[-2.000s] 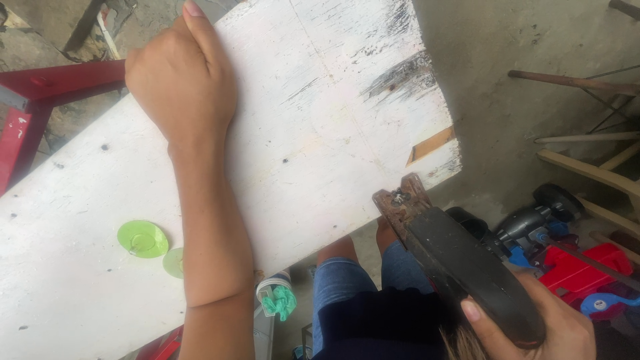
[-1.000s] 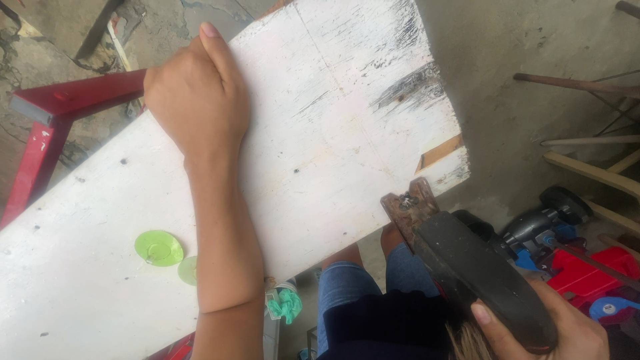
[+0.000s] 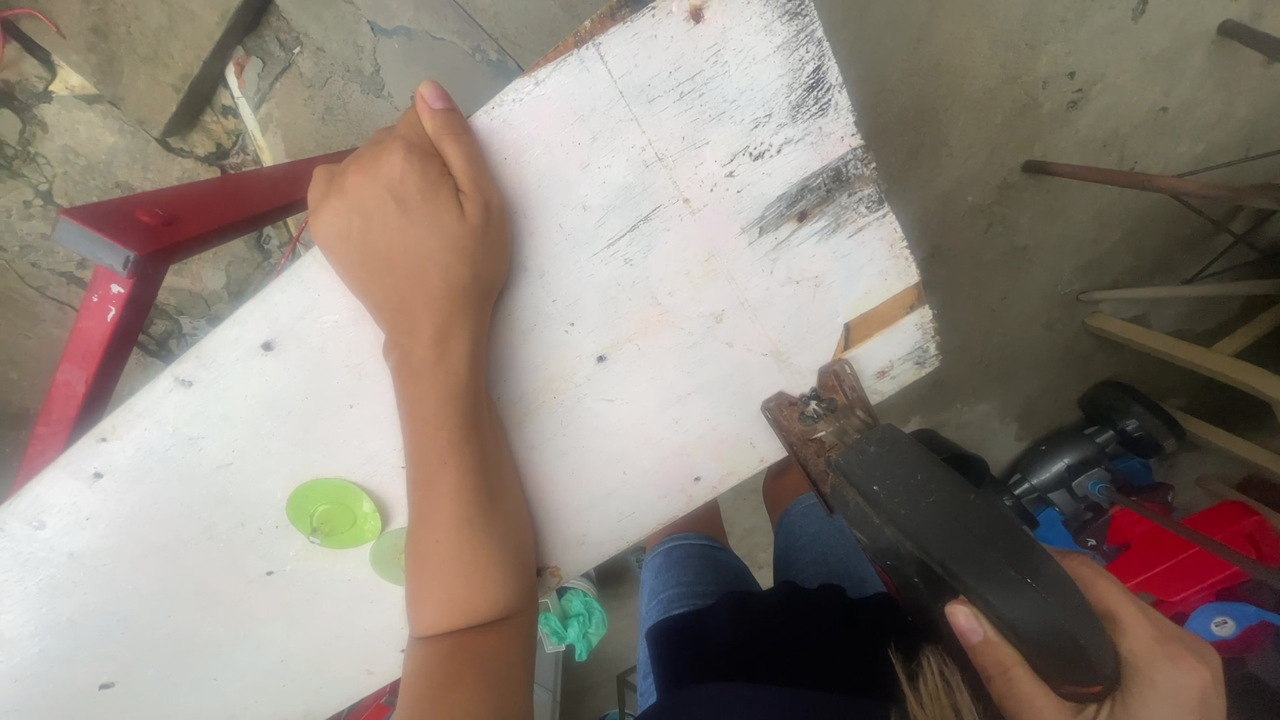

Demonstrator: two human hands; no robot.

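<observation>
A white-painted wooden board [image 3: 640,300], scuffed dark at its far right end, lies across a red metal stand. My left hand [image 3: 415,220] is closed over the board's far edge, with the forearm lying across the white face. My right hand [image 3: 1100,640] grips a black-bodied jigsaw [image 3: 950,540], whose rusty base plate rests at the board's near edge, beside a cut slot that shows bare wood [image 3: 880,322] near the right end. The blade is hidden. Two green plastic discs [image 3: 334,513] lie on the board left of my forearm, one partly covered by it.
The red metal stand [image 3: 220,205] juts out at the left. A ride-on toy with black wheels and red and blue parts [image 3: 1190,550] stands at the right, below wooden bars [image 3: 1180,352]. Cracked concrete lies beyond the board. A green crumpled bag [image 3: 575,622] is below the near edge.
Both hands hold as before, the left on the board and the right on the jigsaw. The jigsaw stays near the same place by the slot; the view has shifted slightly.
</observation>
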